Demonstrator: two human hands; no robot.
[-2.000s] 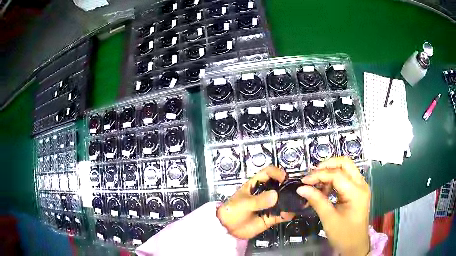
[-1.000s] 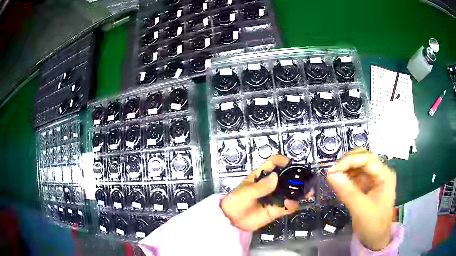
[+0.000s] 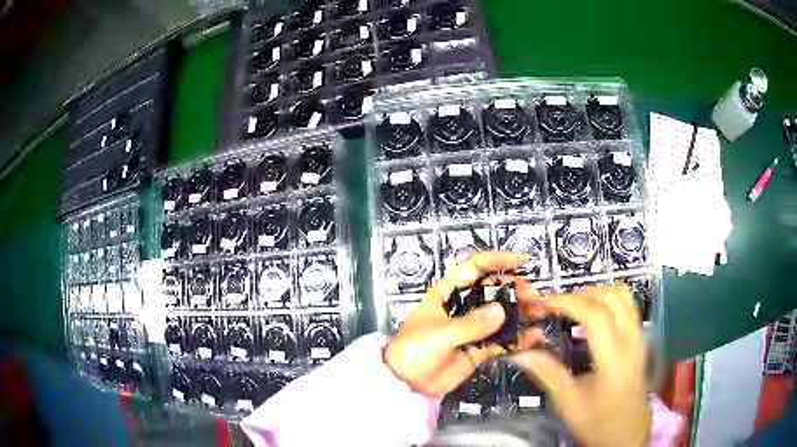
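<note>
My left hand (image 3: 441,340) holds a small stack of round black units (image 3: 487,310) above the near part of the clear blister tray (image 3: 505,82); the stack is turned on its side, edges showing. My right hand (image 3: 590,354) is beside the stack at its right, blurred, with fingers apart and curved; whether its fingertips touch the stack I cannot tell. The tray holds black units with white labels in its far rows and silvery-looking ones in a middle row. The hands hide part of its near rows.
A second filled clear tray (image 3: 348,218) lies left, another at far left. Black trays (image 3: 489,52) stand behind. At the right are white sheets (image 3: 690,205) with a dark stick (image 3: 692,147), a white pump bottle (image 3: 737,113), a pink marker (image 3: 763,182) and a gridded sheet (image 3: 780,347).
The stack in my left hand has turned from a lit face showing blue marks to its side. My right hand has moved left, closer to the stack.
</note>
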